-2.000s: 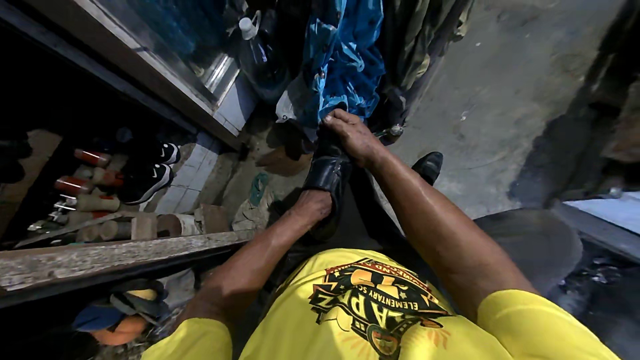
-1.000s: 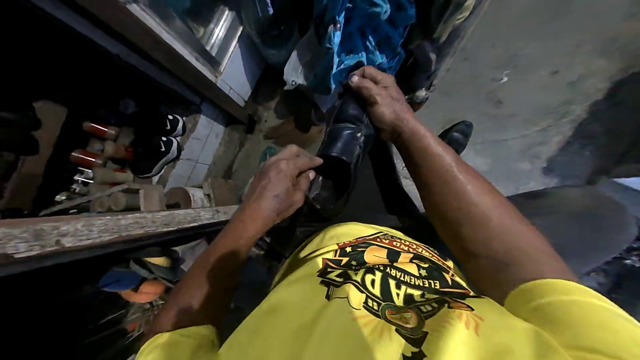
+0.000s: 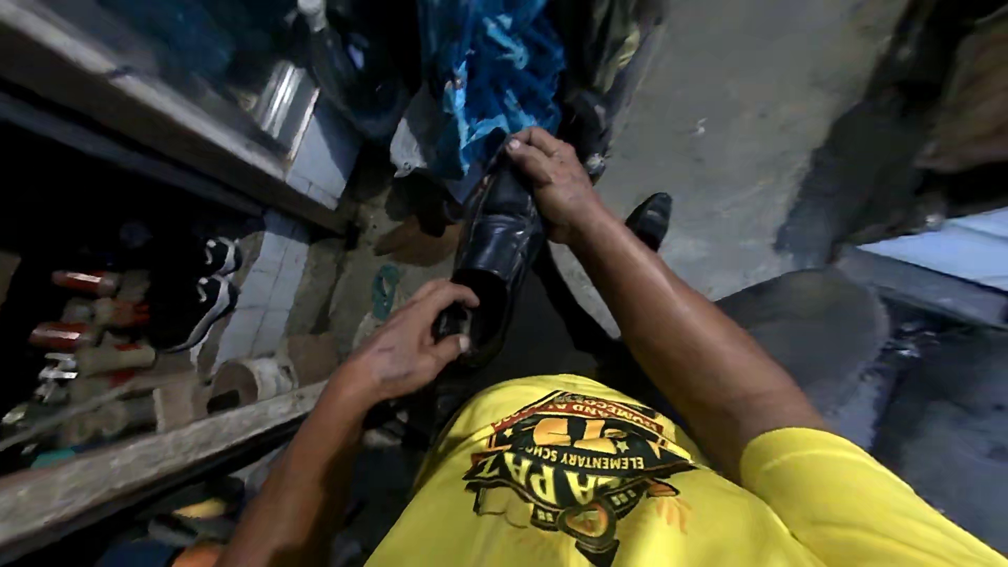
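A black leather shoe [image 3: 500, 240] lies over my lap area, toe pointing away from me, its opening toward my body. My right hand [image 3: 555, 177] grips the toe end, fingers over the top. My left hand [image 3: 417, 339] is at the heel end, thumb and index finger curled around the rim of the opening; what its other fingers touch is hidden. Another black shoe [image 3: 652, 219] shows on the floor to the right, beyond my right forearm. A blue plastic bag [image 3: 512, 71] lies just past the toe.
On the left, a wooden ledge [image 3: 169, 449] borders a shelf with rolls, red-capped containers [image 3: 87, 281] and a black-and-white sneaker [image 3: 197, 315]. A glass-sided cabinet [image 3: 283, 102] stands at the upper left. A round dark seat [image 3: 811, 331] is at the right.
My left hand has moved from beside the shoe's opening onto its heel rim. My right hand stays at the toe end.
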